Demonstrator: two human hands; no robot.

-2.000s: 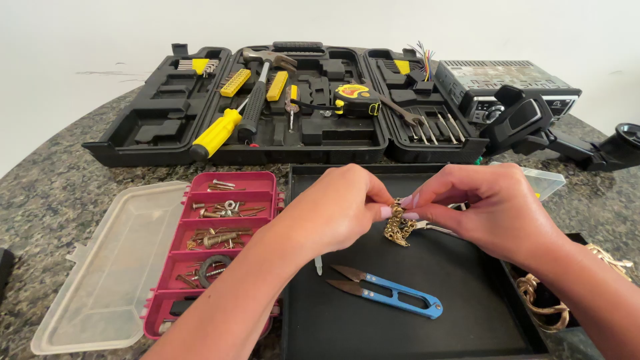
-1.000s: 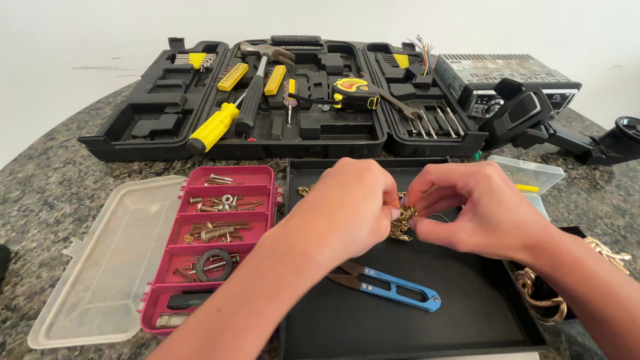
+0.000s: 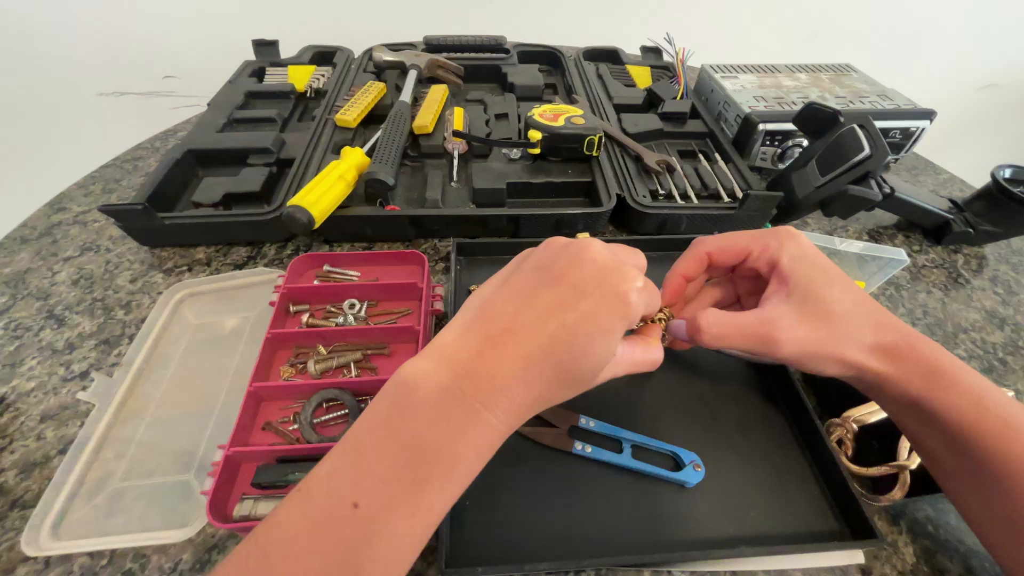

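Observation:
Above the black tray (image 3: 832, 480), my left hand (image 3: 568, 312) and my right hand (image 3: 760, 304) meet fingertip to fingertip. Pinched between them is a small bunch of gold-coloured chain (image 3: 661, 318), partly hidden by my fingers. A bit of gold metal shows at the tray's left side by my left hand, and another at its back edge. Blue-handled thread snips (image 3: 640, 452) lie in the tray below my hands, their blade tips partly covered by my left forearm.
Left of the tray stands a pink compartment box (image 3: 256, 376) of screws and bolts, its clear lid (image 3: 152, 408) folded out. Behind are an open black tool case (image 3: 512, 220), a car stereo (image 3: 816, 96) and a black phone mount (image 3: 848, 160). Gold chain (image 3: 872, 456) lies at right.
My hands stay together on the chain. Less chain shows between my fingers than two seconds ago, when a clump hung below them over the tray.

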